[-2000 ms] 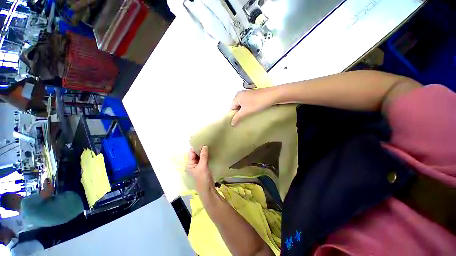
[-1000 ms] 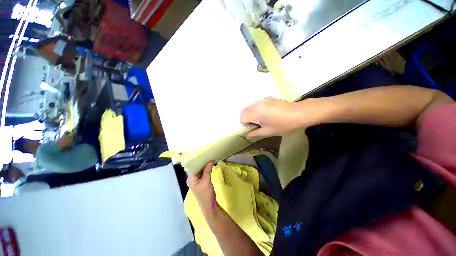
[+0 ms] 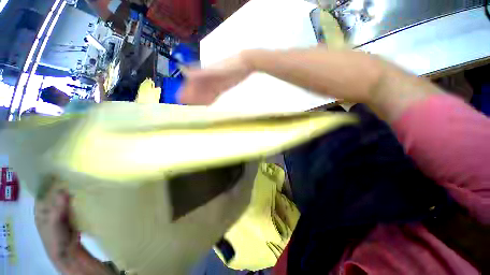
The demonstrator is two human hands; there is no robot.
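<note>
A large pale yellow lining panel is raised and blurred across the left and middle, with a bright yellow fold along it and a dark brown pocket panel on it. My left hand, blurred, grips the panel at the lower left. My right hand, blurred, is at the panel's upper edge with fingers bent; I cannot tell whether it holds cloth. A narrow yellow strip lies by the sewing machine's needle area, partly behind my right forearm.
A crumpled yellow lining pile is beside my lap. The white machine table is beyond my right arm. A side table with a red-and-white object is at the left. A blue crate and another workstation stand behind.
Both hands have moved left, away from the machine. The panel has been lifted and swung left, and its brown pocket panel shows more. The view has turned, so the machine sits higher.
</note>
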